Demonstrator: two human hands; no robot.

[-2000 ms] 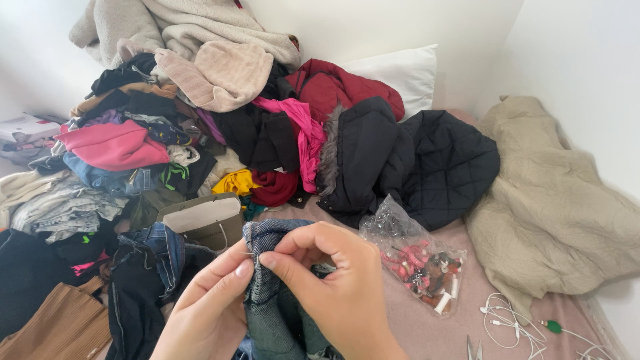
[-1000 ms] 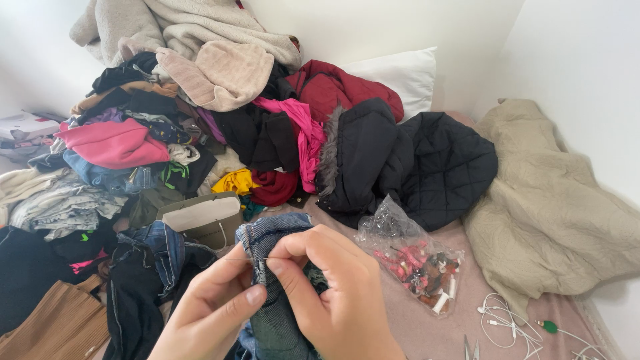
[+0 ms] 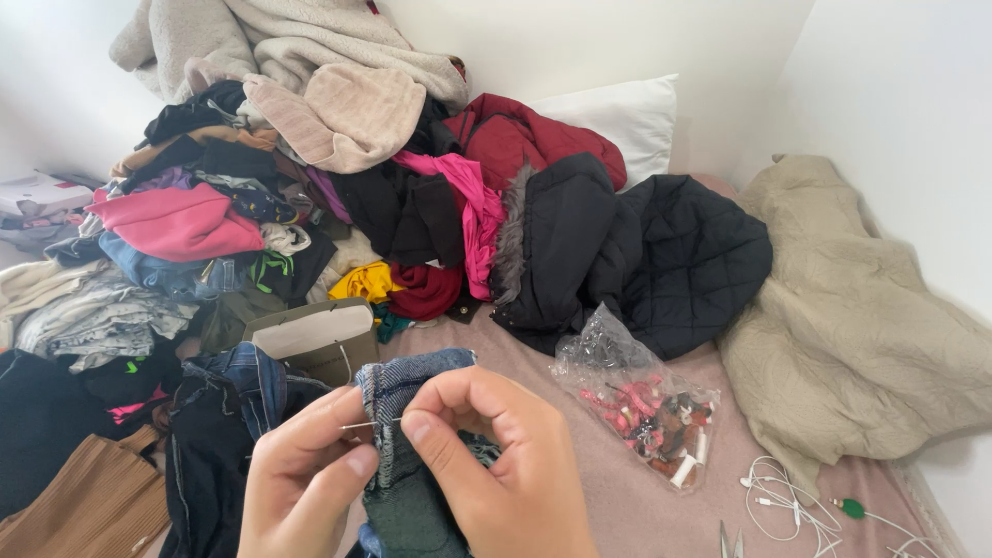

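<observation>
A piece of blue denim (image 3: 415,380) with a frayed, folded edge is held up between my hands at the lower middle. My left hand (image 3: 310,473) grips its left edge with bent fingers. My right hand (image 3: 496,457) pinches one end of a thin sewing needle (image 3: 358,425) between thumb and forefinger. The needle passes across the denim edge, and its other end sticks out to the left near my left fingertips. Whether thread is on it cannot be told.
Heaped clothes (image 3: 186,221) lie left. Behind are a black padded jacket (image 3: 690,248) and a paper bag (image 3: 318,341). Right of my hands lie a clear plastic bag of small items (image 3: 651,411), scissors (image 3: 730,540), white cables (image 3: 783,496) and a beige cover (image 3: 845,325).
The needle now shows across the denim edge, sticking out to the left. My left hand has shifted slightly, and the denim top has tipped to the right.
</observation>
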